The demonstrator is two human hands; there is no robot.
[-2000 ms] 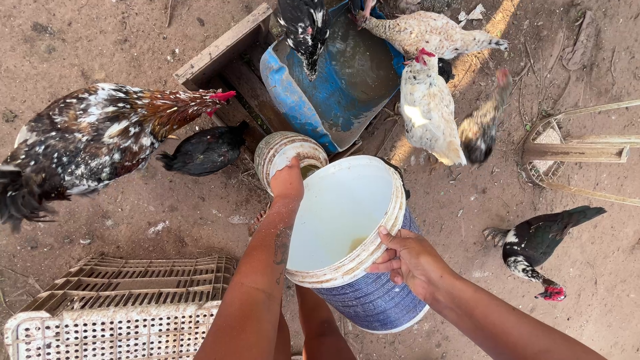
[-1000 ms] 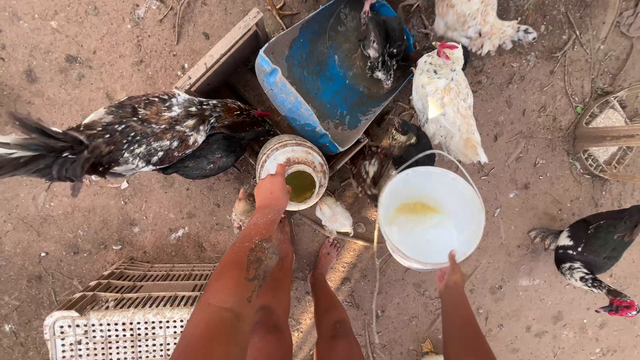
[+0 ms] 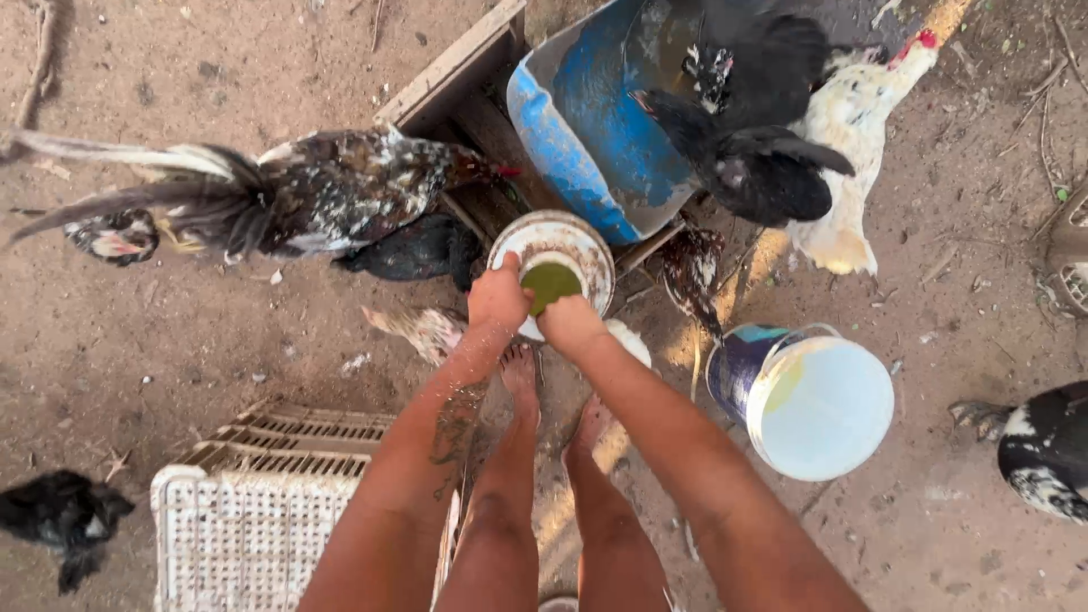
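Between my hands is a dirty white round container (image 3: 586,246) with greenish liquid in its opening. My left hand (image 3: 499,293) grips its left rim. My right hand (image 3: 571,323) is at the near side of the opening, its fingers hidden, so its hold is unclear. A white bucket (image 3: 824,408) with a dark blue outside and a wire handle rests on the dirt to the right, a yellowish patch inside it. Just beyond the container, a cut blue plastic basin (image 3: 565,144) with wet, muddy insides sits on a wooden crate (image 3: 455,64).
A speckled brown rooster (image 3: 340,191) and a black chicken (image 3: 416,251) stand at the left. Black birds (image 3: 756,161) crowd the basin beside a white hen (image 3: 850,144). A white plastic crate (image 3: 246,527) lies lower left; a black-and-white bird (image 3: 1050,450) is at the right edge.
My right hand has let go of the white bucket, which now rests on the ground, and has moved left to the round container. A black bird now has its wings spread over the basin.
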